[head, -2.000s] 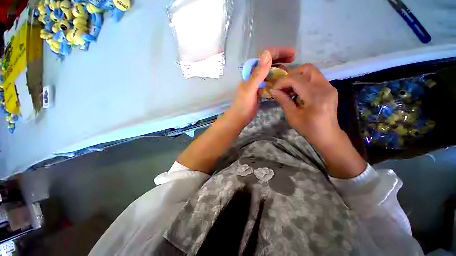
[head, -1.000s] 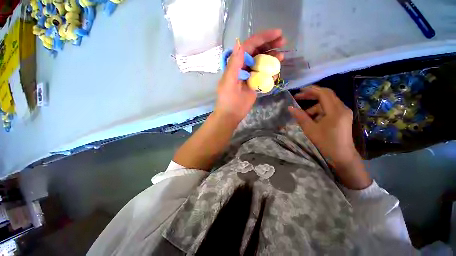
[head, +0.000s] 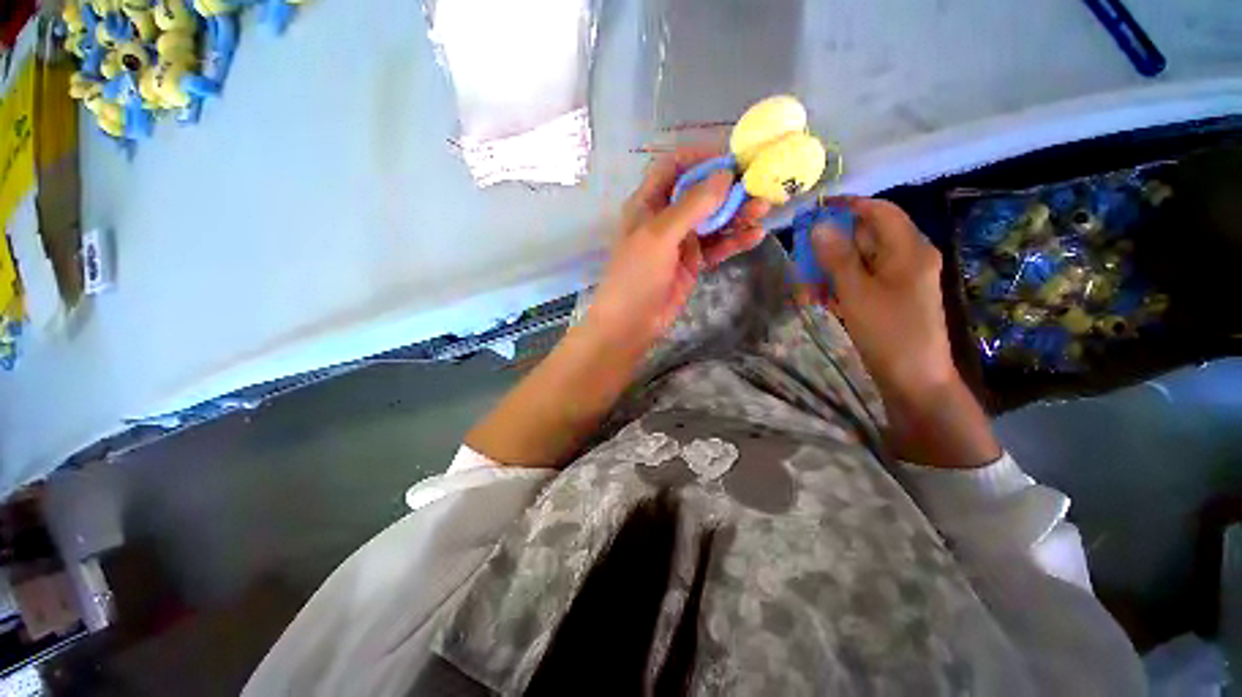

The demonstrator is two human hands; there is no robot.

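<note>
My left hand [head: 667, 232] holds a plush toy piece [head: 781, 153] over the table's front edge. The toy has two round yellow heads and a blue looped body that rests in my fingers. My right hand [head: 885, 279], just to its right, pinches a small blue piece [head: 821, 242] between thumb and fingers. The blue piece is blurred; I cannot tell if it is joined to the toy. A whitish stack of empty bags [head: 511, 82] lies on the table beyond my left hand.
A pile of yellow-and-blue plush [head: 143, 61] lies at the far left beside yellow packaging [head: 17, 177]. A small white object [head: 94, 262] is near it. Dark-blue snips [head: 1125, 33] lie at the far right. An open carton with packed plush [head: 1062, 279] stands below the table edge at right.
The toy in my left hand has moved up and right, and its blue loop now shows. My right hand has moved up beside it, from empty to pinching the blue piece.
</note>
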